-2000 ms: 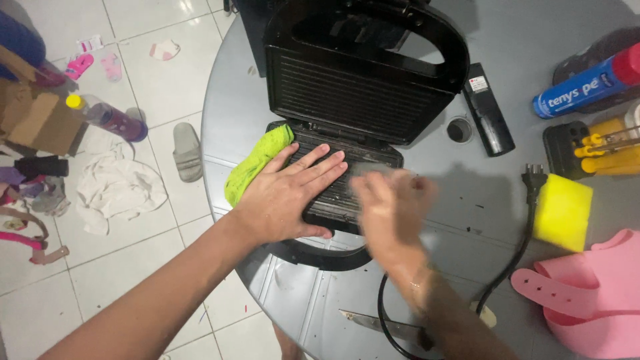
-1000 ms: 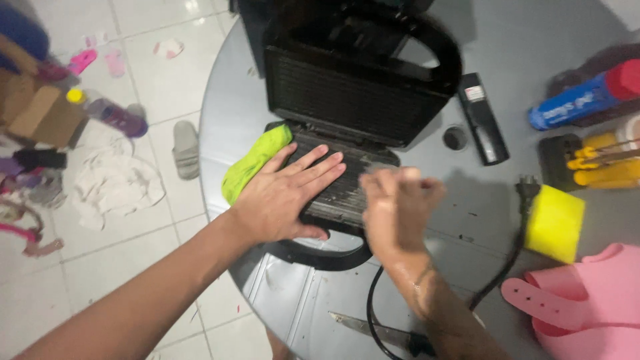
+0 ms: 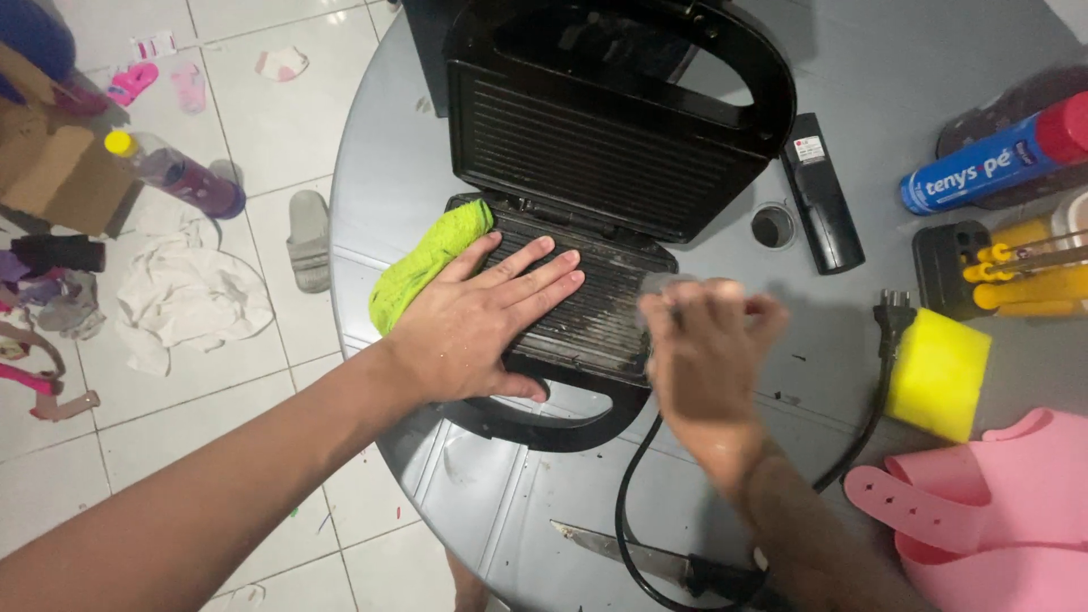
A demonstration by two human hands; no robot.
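A black sandwich grill (image 3: 612, 161) lies with its lid up on the round grey table. My left hand (image 3: 489, 319) rests spread on the ridged lower plate (image 3: 586, 319), fingers apart, its wrist side beside a lime-green cloth (image 3: 429, 263) at the plate's left edge. At the plate's right edge is my right hand (image 3: 710, 357), blurred, its fingers curled around a small pale, translucent thing that I cannot identify. Light residue marks the plate's grooves. The grill's black cord passes below my right hand.
A knife (image 3: 625, 548) lies near the table's front. To the right are a yellow sponge (image 3: 939, 374), a power plug (image 3: 894, 314), a pink silicone bib (image 3: 1003, 493), yellow-handled tools (image 3: 1033, 293) and a Tenys Pé spray can (image 3: 977, 170). A black remote control (image 3: 820, 195) lies behind.
My left hand has stayed spread on the lower plate. My right hand remains blurred at the plate's right side, with only small shifts.
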